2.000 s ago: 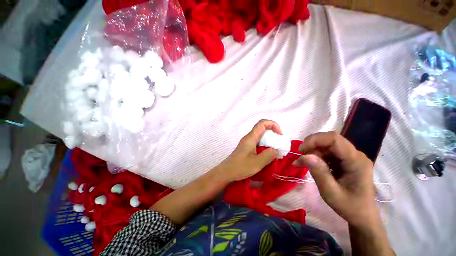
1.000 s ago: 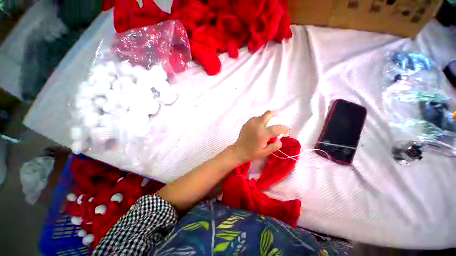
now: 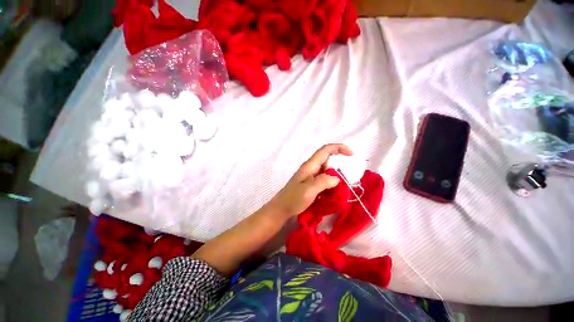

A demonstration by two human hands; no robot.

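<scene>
My left hand (image 3: 315, 179) pinches a white pom-pom (image 3: 348, 165) against the end of a red plush piece (image 3: 362, 217), which lies at the table's near edge. A white thread (image 3: 403, 256) runs from the pom-pom across the red fabric and down to the right, past the table edge, with a small tangle beside the pom-pom. My right hand is not in view. No needle can be made out.
A clear bag of pom-poms (image 3: 148, 141) lies left, red pieces (image 3: 277, 31) at the far side. A smartphone (image 3: 438, 157), a shiny metallic item (image 3: 527, 179) and clear plastic bags (image 3: 535, 104) lie right. A blue basket (image 3: 82, 283) holds red pieces with pom-poms, lower left.
My right hand was at the thread beside the pom-pom two seconds ago and has left the picture. The thread now trails toward the lower right instead of over the phone. My left hand keeps its hold.
</scene>
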